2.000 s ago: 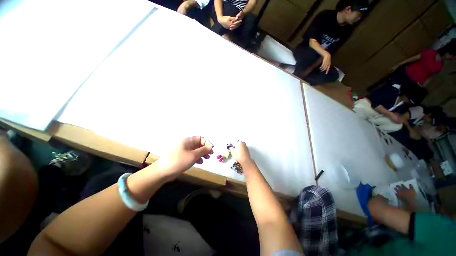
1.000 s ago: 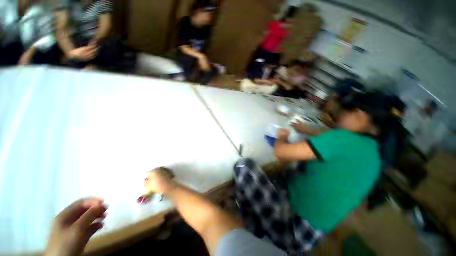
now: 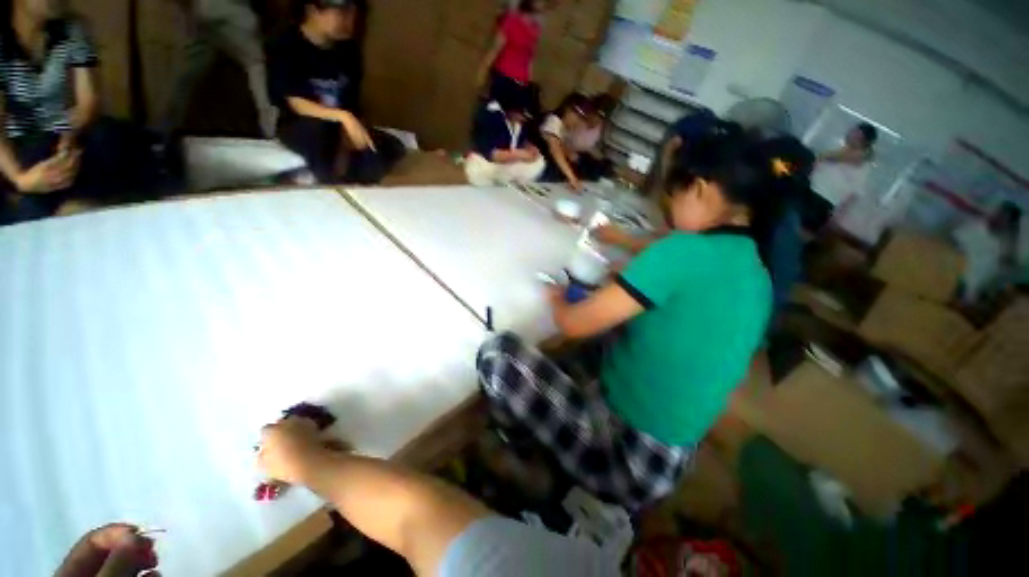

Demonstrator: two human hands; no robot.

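My left hand (image 3: 107, 552) is at the bottom left, cut off by the picture's edge. Its fingertips pinch a thin pale sliver (image 3: 152, 531), perhaps a pin or wire. My right hand (image 3: 289, 449) reaches down onto the white table among the small parts; its fingertips are blurred and I cannot tell whether they hold anything. A pile of dark beads or small parts (image 3: 309, 414) lies just beyond my right hand. A small red or pink cluster (image 3: 267, 491) lies on the nearer side of it. Part of the piles is hidden by the hand.
The white-covered table (image 3: 226, 304) has a seam and a wooden near edge. A short dark pen or marker (image 3: 489, 319) lies by the seam. A person in a green shirt (image 3: 700, 327) sits close on the right, with hands at the table. Other people sit beyond; cardboard boxes (image 3: 841, 417) stand at right.
The view has swung right, so the hands and piles appear further left and lower. My left hand is now mostly out of the picture. My right hand stays at the piles.
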